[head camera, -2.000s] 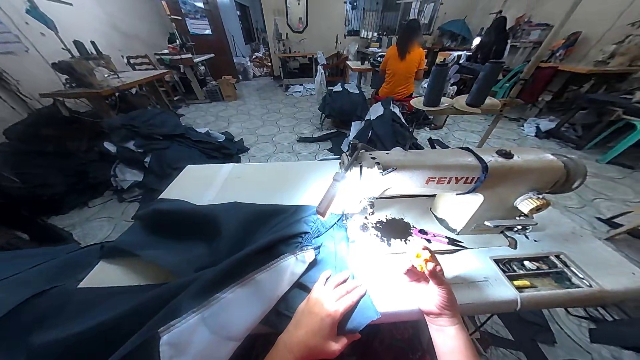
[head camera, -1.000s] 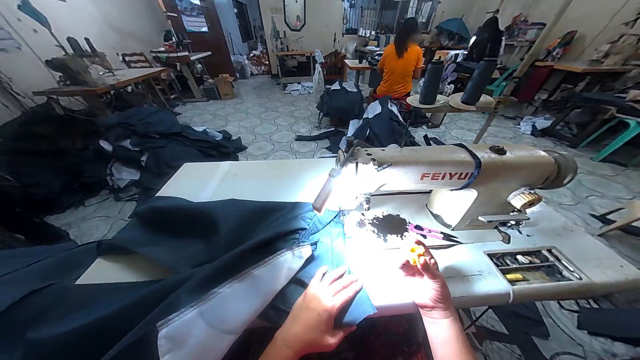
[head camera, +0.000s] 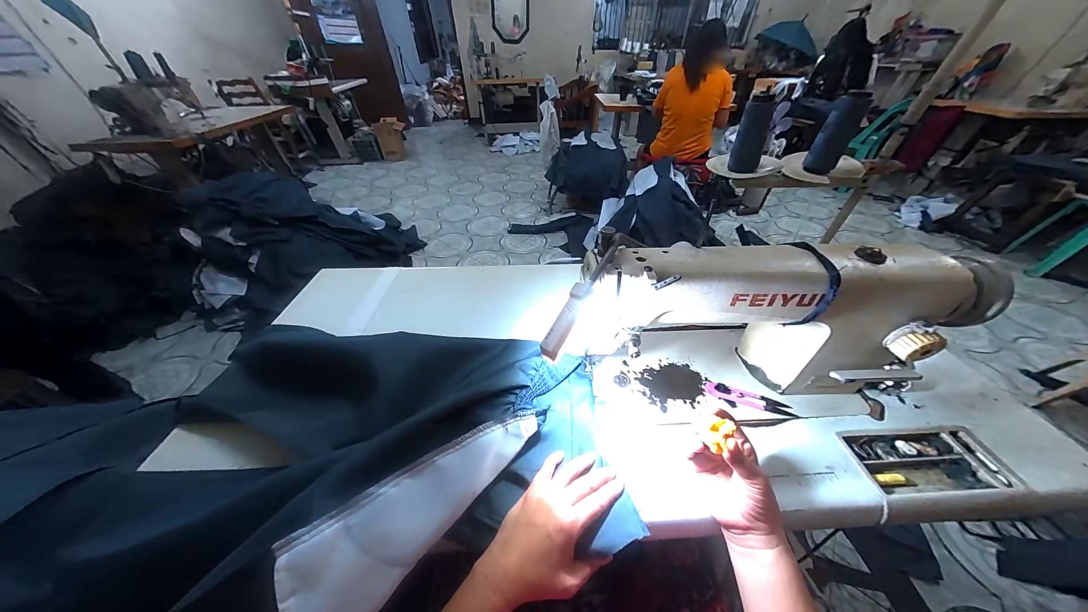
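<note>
A dark navy garment (head camera: 365, 374) with a white inner strip (head camera: 399, 501) lies across the white table of the industrial sewing machine (head camera: 731, 289). Its lighter blue edge reaches the needle area under a bright lamp. My left hand (head camera: 565, 518) rests flat on the blue cloth, fingers slightly spread. My right hand (head camera: 735, 484) is raised over the front of the table, its fingers closed on a small orange-yellow object (head camera: 718, 433) whose kind glare obscures. Pink-handled thread snips (head camera: 748, 398) lie beside a dark patch (head camera: 671, 382) on the machine bed.
A recessed tray (head camera: 931, 463) of small parts sits at the table's right. Two dark thread cones (head camera: 752, 136) stand behind the machine. Piles of dark cloth (head camera: 289, 221) cover the floor at left. A person in an orange shirt (head camera: 693, 110) sits farther back.
</note>
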